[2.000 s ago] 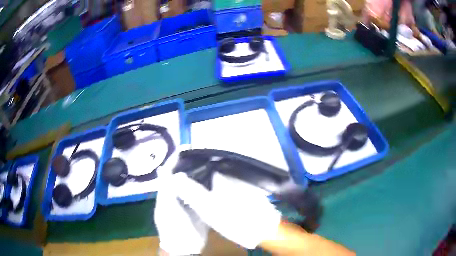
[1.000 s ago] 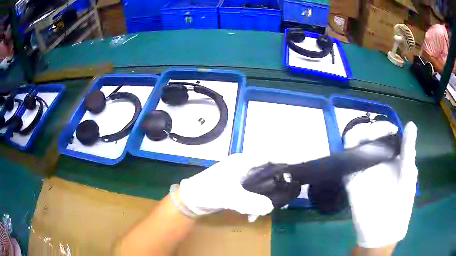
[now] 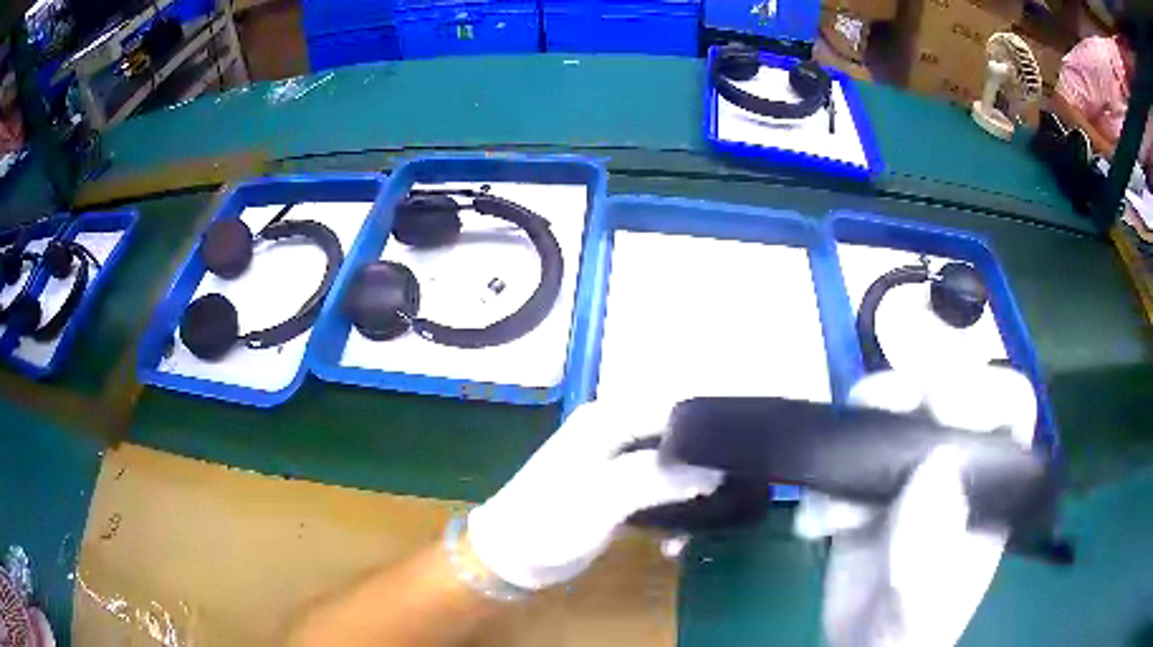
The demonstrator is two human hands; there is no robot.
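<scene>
My left hand, in a white glove with a bracelet at the wrist, holds one end of a black headset. My right hand, also gloved and blurred, grips its other end. The headband faces me as a broad strip above the near tray edge. Behind it is a blue tray with a bare white liner. To its right a tray holds a headset, partly hidden by my right hand. To its left a tray holds a headset and a tiny dark part.
Another headset tray is farther left, with more trays at the far left. A headset tray is on the back bench. Cardboard covers the near edge. Blue bins, a fan and a person's pink sleeve are behind.
A second ago the headband sloped up to the right. It is now turned nearly level with its right end lower. My right hand has moved lower around that end. The view has shifted slightly.
</scene>
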